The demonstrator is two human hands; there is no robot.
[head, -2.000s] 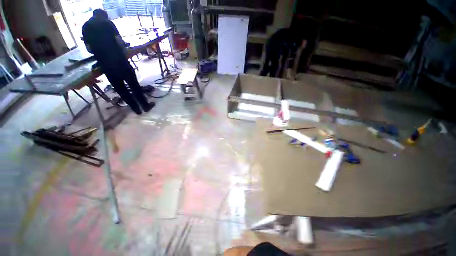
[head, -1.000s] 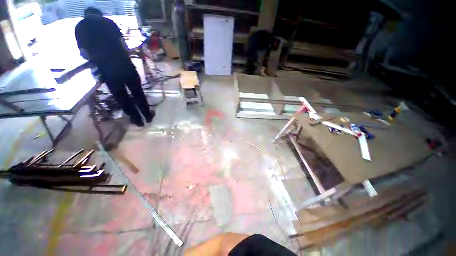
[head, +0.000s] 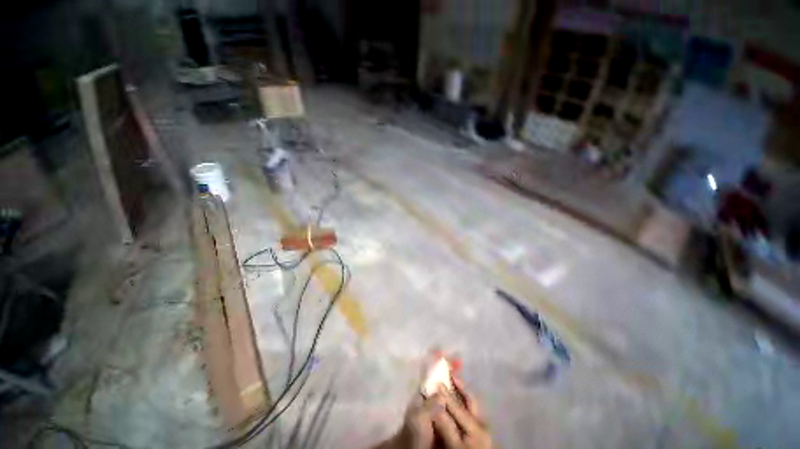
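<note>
My left hand and my right hand are close together at the bottom centre, fingers curled and touching. Between their fingertips is a small bright object, glowing white-orange with some red at its upper edge. Glare and blur hide its shape, and I cannot tell what it is. The fingers partly cover its lower end.
Dark cables loop over the concrete floor beside a reddish-brown block. Long brown boards lie at the left, near a white bucket. A dark strip lies at the right. Cluttered shelving stands behind.
The view has swung away from the panels, tools and two people to another part of the floor. Both hands now show together around the glowing object; earlier only part of an arm showed.
</note>
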